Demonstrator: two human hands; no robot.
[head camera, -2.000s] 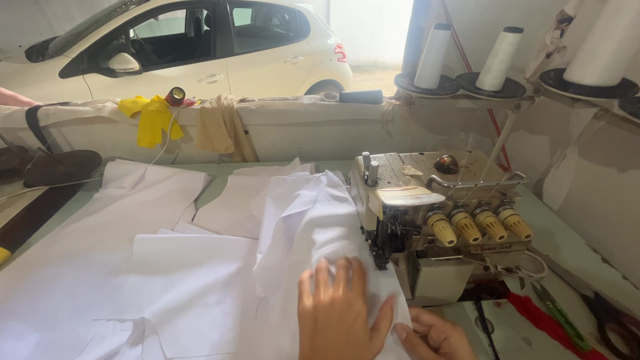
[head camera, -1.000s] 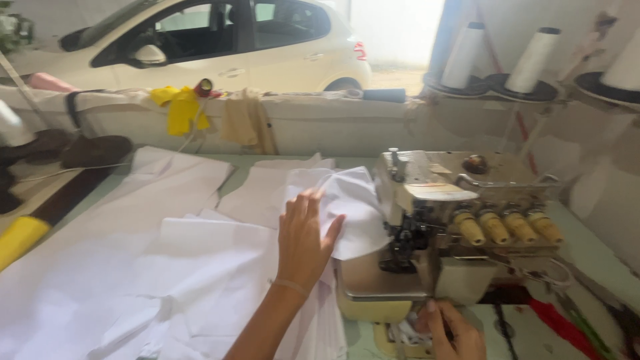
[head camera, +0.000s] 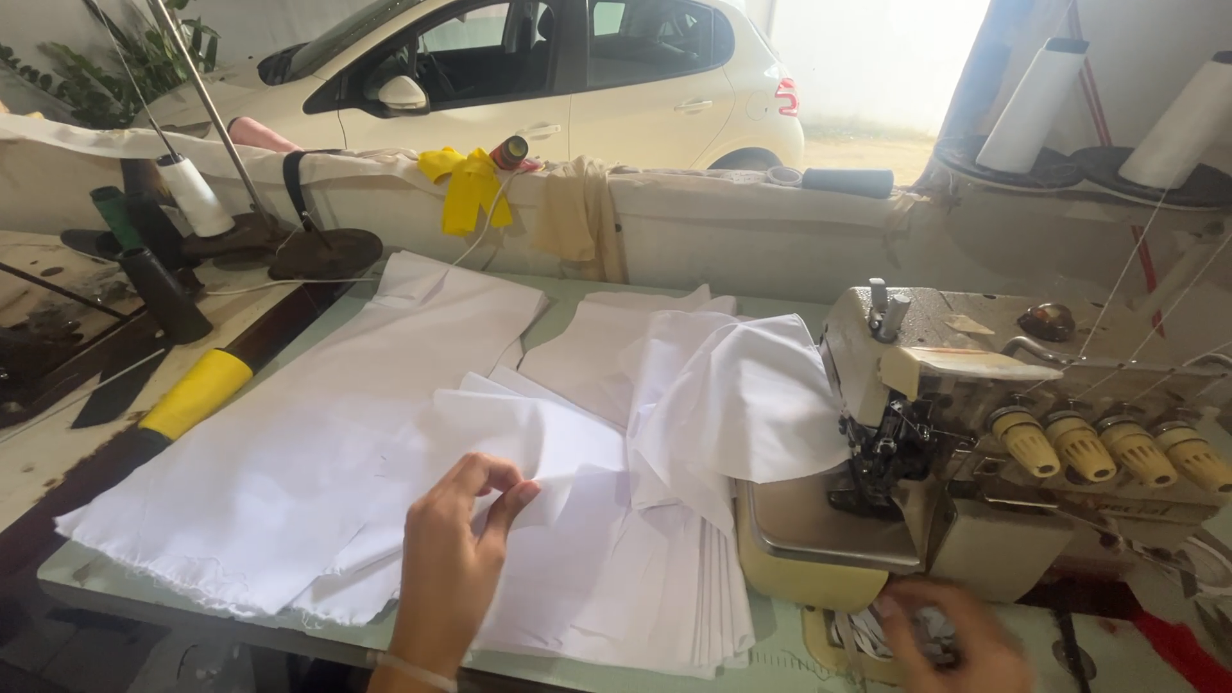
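Note:
My left hand (head camera: 462, 549) pinches the edge of a white fabric piece (head camera: 539, 438) between thumb and forefinger, lifting it from the white pieces around it. A crumpled white fabric piece (head camera: 741, 404) lies beside the needle area of a serger (head camera: 895, 385), its right edge by the machine bed. My right hand (head camera: 948, 640), blurred, is low in front of the serger, over an opening with pale scraps (head camera: 871, 630); whether it holds anything cannot be told. A stack of white fabric pieces (head camera: 664, 597) lies left of the machine bed, and a large white cloth (head camera: 298, 452) covers the table's left part.
Thread cones (head camera: 1035, 106) stand behind the serger, their threads running down to it. Yellow tension knobs (head camera: 1025, 443) line its front. At left are a second machine table (head camera: 58, 462) and a yellow-wrapped bar (head camera: 197, 395). Red material (head camera: 1179, 645) lies at lower right. A low wall (head camera: 712, 221) borders the back.
My left hand has moved from the crumpled piece by the serger leftward and nearer, and now pinches another white piece. Two seconds ago both hands were on fabric in front of the needle.

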